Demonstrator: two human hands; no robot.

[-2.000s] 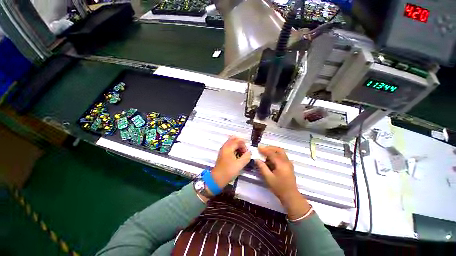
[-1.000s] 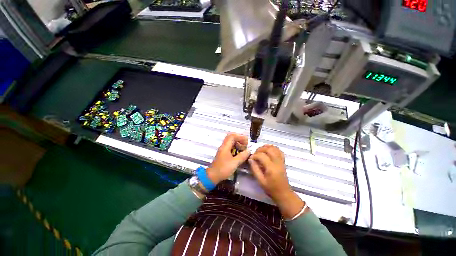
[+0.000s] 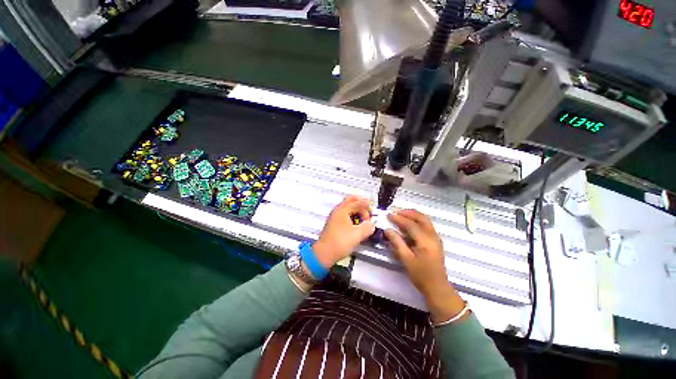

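My left hand point(image 3: 345, 232) pinches a small circuit board, of which a yellow and black bit point(image 3: 356, 219) shows between the fingers. My right hand point(image 3: 419, 245) is just to its right, its fingertips at a tiny white part point(image 3: 381, 220) between the two hands. The dark soldering iron head point(image 3: 387, 191) points down directly above the fingertips. A small dark jig point(image 3: 379, 235) shows between the hands under the tip. The fingers hide most of the board and the contact between the parts.
A black tray point(image 3: 244, 129) with heaped green boards lies left of the slotted aluminium plate point(image 3: 311, 178). A metal hood point(image 3: 382, 41) hangs above. The counter display point(image 3: 581, 123) and cables point(image 3: 535, 252) are at right, with white parts point(image 3: 625, 234) beyond.
The counter display has gone from 11344 to 11345. My right hand has moved slightly right, and the dark jig shows again between the hands. The view has shifted a little.
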